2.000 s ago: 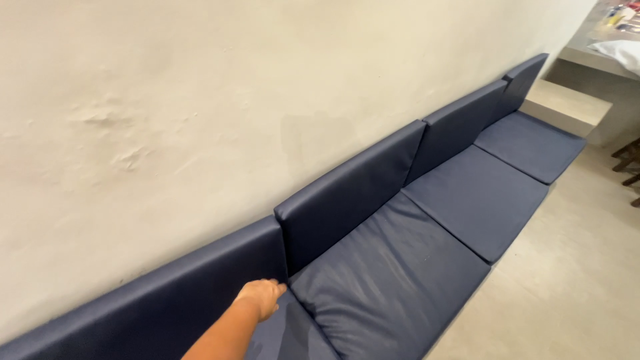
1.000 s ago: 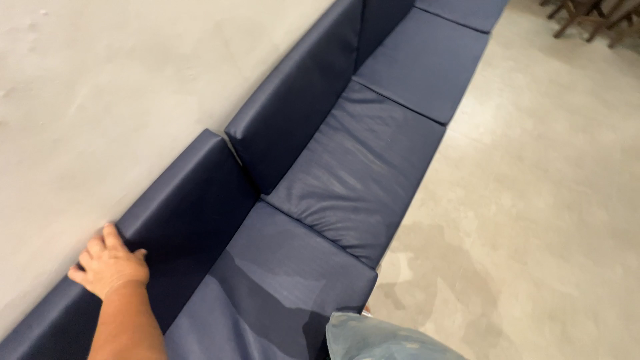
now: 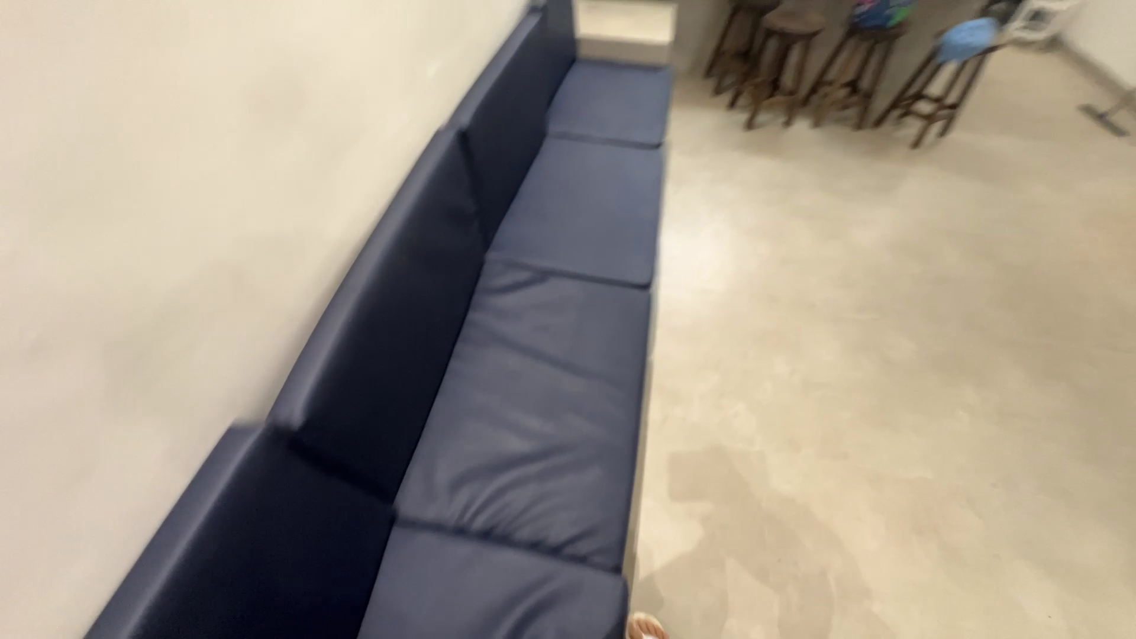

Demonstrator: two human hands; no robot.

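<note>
Neither my left hand nor my right hand shows in the head view. A long bench with navy upholstered cushions runs from the bottom of the view to the top centre. Its back cushions (image 3: 382, 311) stand against the pale wall (image 3: 177, 222). One wrinkled seat cushion (image 3: 541, 408) lies in the middle of the row, with a smoother seat cushion (image 3: 586, 209) beyond it and another seat cushion (image 3: 497, 590) nearest me. Part of a foot (image 3: 647, 627) shows beside the bench at the bottom edge.
Several dark wooden stools (image 3: 785, 62) stand at the top right; a light blue cloth (image 3: 967, 40) lies on one. A pale ledge (image 3: 626, 22) is at the bench's far end. Smooth floor (image 3: 887, 311) stretches to the right, with a flat tool head (image 3: 1103, 119) at the far right.
One second ago a hand rested on top of the nearest back cushion; it has left the view. The view has swung toward the stools and the bench's far end.
</note>
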